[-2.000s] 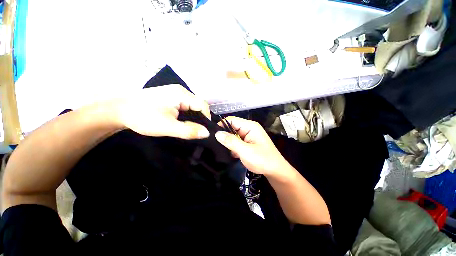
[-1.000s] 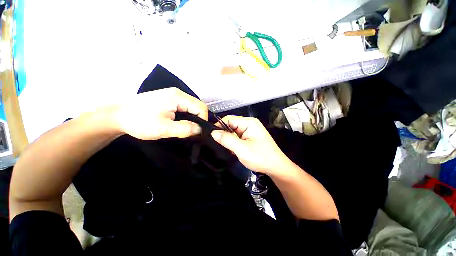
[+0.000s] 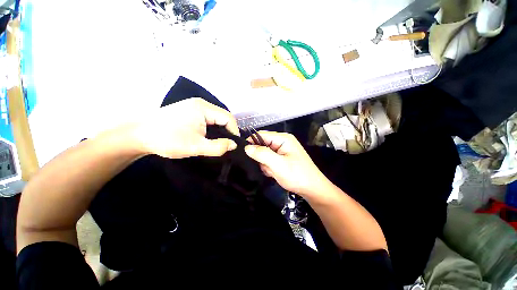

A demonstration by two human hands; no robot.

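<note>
A black garment (image 3: 227,175) lies over my lap, and one dark corner of it rests on the white table edge. It blends with my black clothes. My left hand (image 3: 190,129) pinches a fold of the garment between thumb and fingers. My right hand (image 3: 278,156) is close beside it, with small dark thread snips (image 3: 254,136) in its fingers. Their blades point up and left beside the fold. The right thumb is near the cloth; whether it presses on it cannot be told. The exact spot between the fingertips is too dark to make out.
On the white machine table (image 3: 340,85) lie scissors with green and yellow handles (image 3: 306,59), small brown pieces (image 3: 351,55) and a wooden-handled tool (image 3: 407,37). Metal machine parts (image 3: 186,11) stand at the top. Beige cloth (image 3: 363,127) is below the table edge, with green-grey cloth (image 3: 476,243) lower right.
The view has shifted slightly, so the table and surroundings sit a little differently. Both hands stay at the same fold; the snips' blades now show slightly more apart.
</note>
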